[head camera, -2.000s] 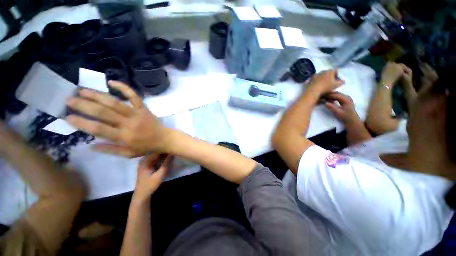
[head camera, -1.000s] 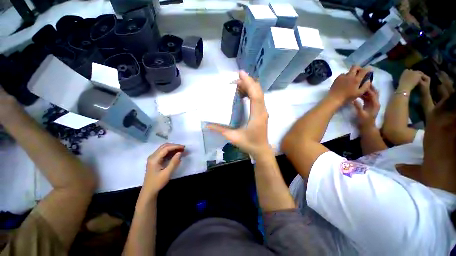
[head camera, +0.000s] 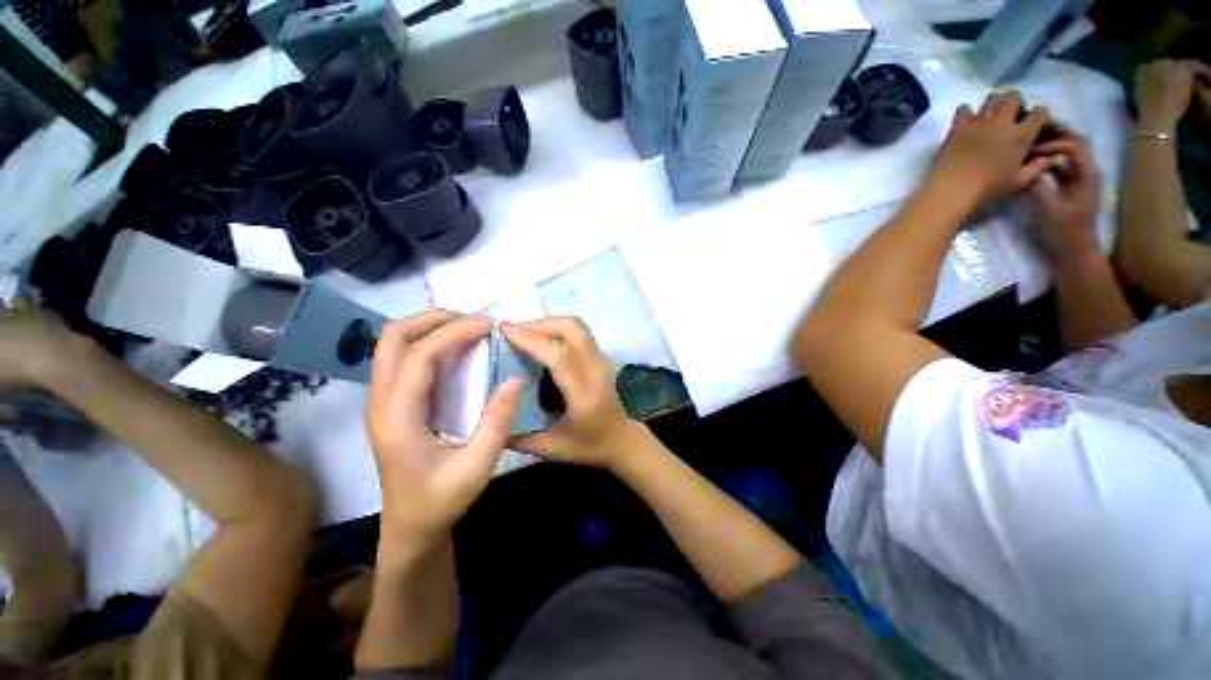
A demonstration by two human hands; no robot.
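My left hand (head camera: 432, 419) and my right hand (head camera: 578, 392) hold a pale blue-grey retail box (head camera: 476, 385) between them near the table's front edge. Its white side faces left and its blue-grey side faces right; the fingers cover much of it. An open retail box (head camera: 319, 332) lies to the left, its white flaps spread and a smooth grey housing (head camera: 258, 319) showing in its mouth. A clear plastic bag (head camera: 604, 308) lies flat behind my right hand.
Black cup-shaped housings (head camera: 422, 199) are piled behind. Upright retail boxes (head camera: 728, 100) stand behind to the right. Small black fittings (head camera: 252, 403) lie at left. A dark green cloth (head camera: 651, 388) is at the near edge. Other people's arms (head camera: 890, 266) reach in from both sides.
My right hand has moved left and down to my left hand, and both now hold a box. The view has shifted, and the open box at left now sits partly behind my left hand.
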